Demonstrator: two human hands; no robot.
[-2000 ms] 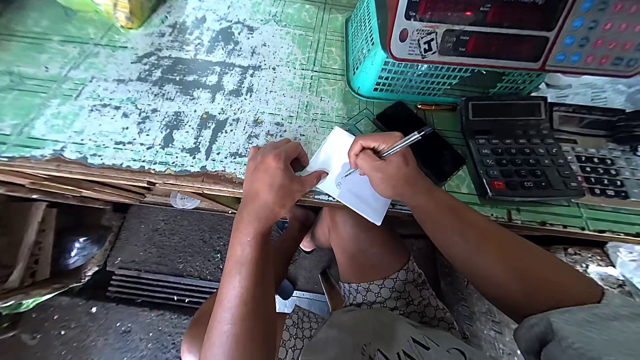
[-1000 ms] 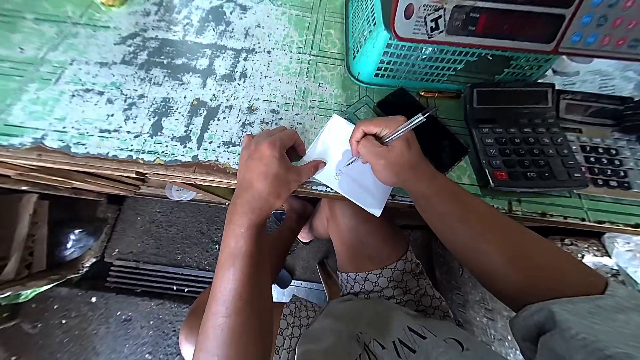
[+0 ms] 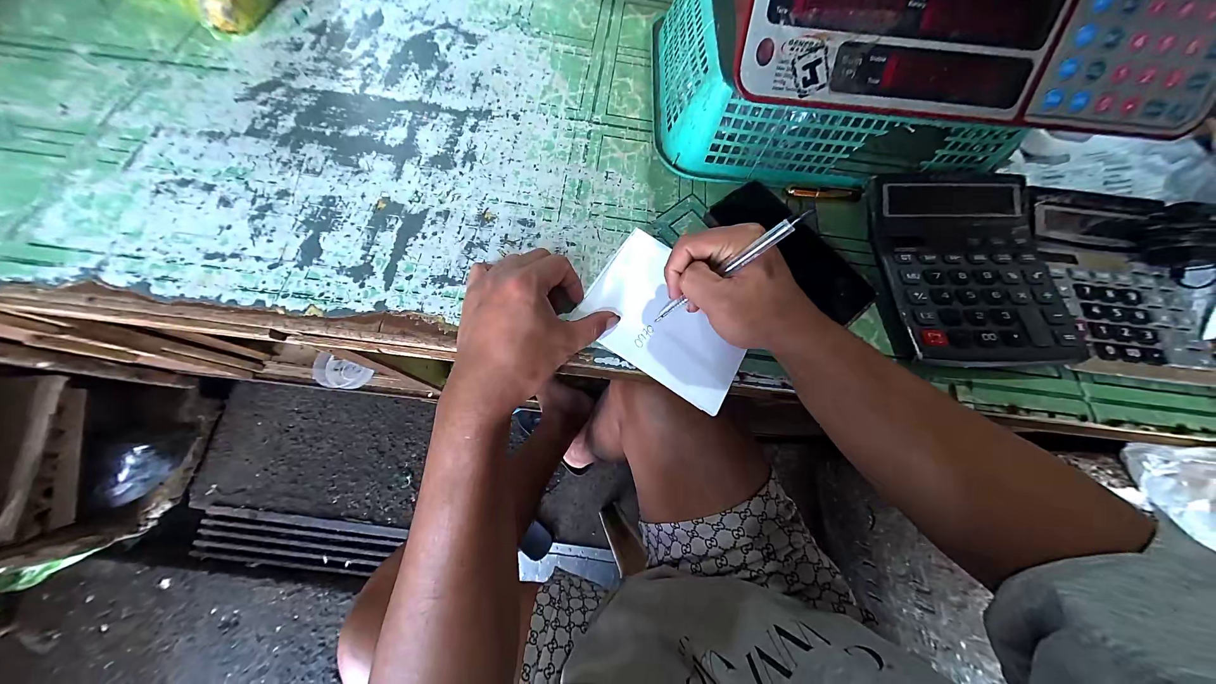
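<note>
A small white paper pad (image 3: 679, 351) lies tilted at the front edge of the worn green tabletop, its lower corner sticking out over my knee. My left hand (image 3: 522, 318) presses its left edge with the thumb on top. In my right hand (image 3: 727, 285) is a clear-barrelled ballpoint pen (image 3: 760, 247), its tip on the paper beside some small handwriting. A black smartphone (image 3: 826, 271) lies flat just behind my right hand and is partly covered by it.
A black calculator (image 3: 978, 309) and a grey one (image 3: 1130, 328) lie at the right. Behind them, a digital scale (image 3: 893, 76) stands over a teal plastic basket (image 3: 693, 95). A gold-coloured pen (image 3: 823, 193) lies near the phone. Splintered wood (image 3: 218, 342) runs beneath the tabletop edge.
The handwriting beside the pen tip has grown slightly. My left hand stays on the pad's left edge, and my right hand keeps the pen.
</note>
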